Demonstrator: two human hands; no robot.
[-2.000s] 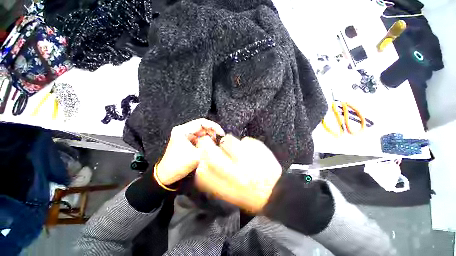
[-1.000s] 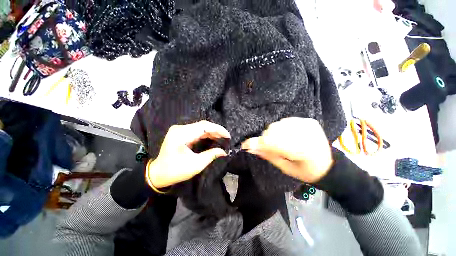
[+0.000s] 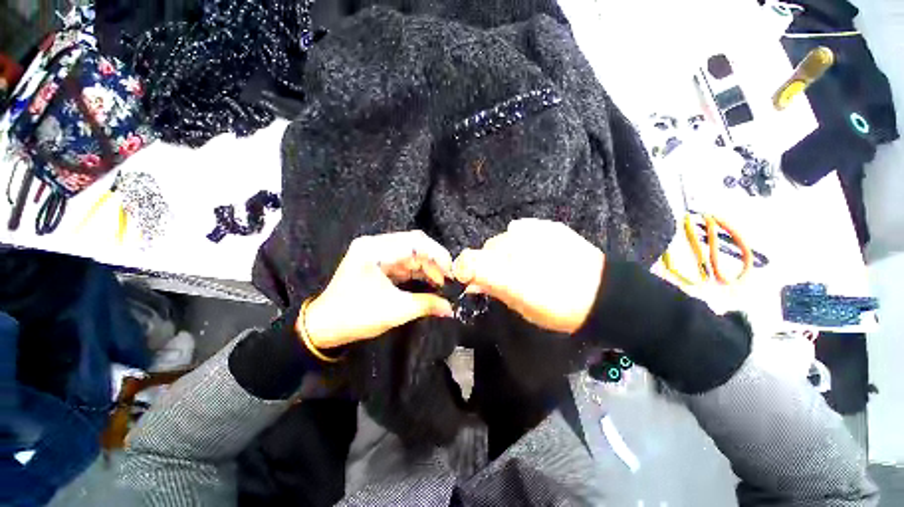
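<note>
The dark nubby jacket (image 3: 367, 149) lies over the table edge and down onto the lap, its pocket topped with flecked braid trim (image 3: 508, 114). My left hand (image 3: 382, 292) pinches the jacket edge between thumb and fingers, left of the trim at the edge (image 3: 470, 307). My right hand (image 3: 535, 272) is close against it on the right, its fingertips pinched at the same edge. The fingertips of both hands nearly touch. A needle or thread cannot be made out between them.
Orange-handled scissors (image 3: 716, 248) lie on the white table (image 3: 783, 233) at right, near a blue patterned cloth (image 3: 828, 305) and a yellow-handled tool (image 3: 804, 77). At left are a floral bag (image 3: 84, 119), a speckled black heap (image 3: 213, 69) and a coiled braid piece (image 3: 244, 216).
Two seconds ago the hands overlapped, the right one blurred. They then came apart along the jacket edge, and since one second ago my right hand has moved slightly left towards my left hand.
</note>
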